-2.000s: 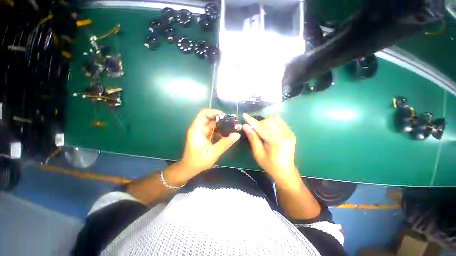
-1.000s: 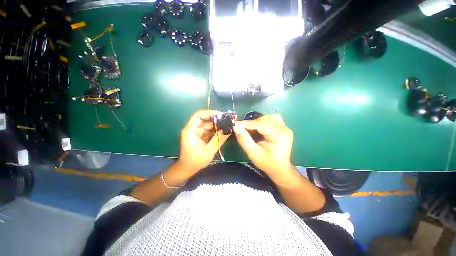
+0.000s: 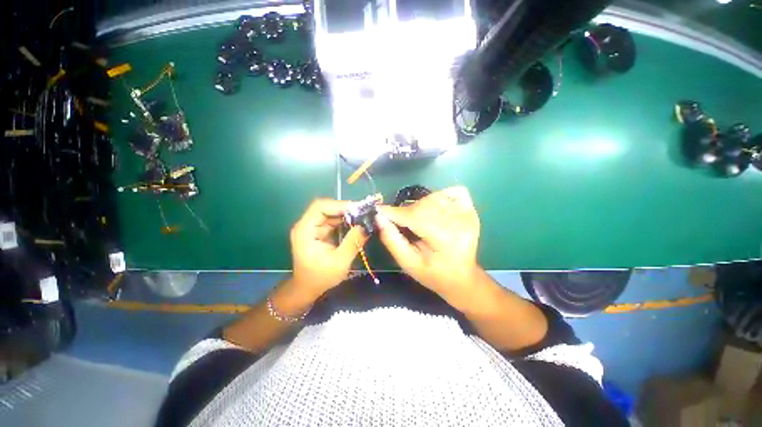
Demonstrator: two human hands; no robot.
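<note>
A small dark and silvery circuit board assembly (image 3: pixel 363 215) is held between both hands above the front of the green mat. Orange wires hang below it, and a yellow-orange strip shows above it. My left hand (image 3: pixel 324 243) grips its left side with thumb and fingers. My right hand (image 3: pixel 436 235) pinches its right side with the fingertips; what else those fingertips hold is too small to tell. A round black part (image 3: pixel 411 195) lies on the mat just behind my right hand, partly hidden by it.
A glaring white box (image 3: pixel 393 104) stands behind the hands. A thick black tool or sleeve (image 3: pixel 526 42) slants over its right. Slotted black discs (image 3: pixel 271 71) lie left of it, wired boards (image 3: pixel 167 133) further left, round housings (image 3: pixel 608 48) right, glossy dark parts (image 3: pixel 725 150) far right.
The view has shifted. The yellow-orange strip now shows above the held board, and its orange wires hang more visibly below. Both hands still hold the board.
</note>
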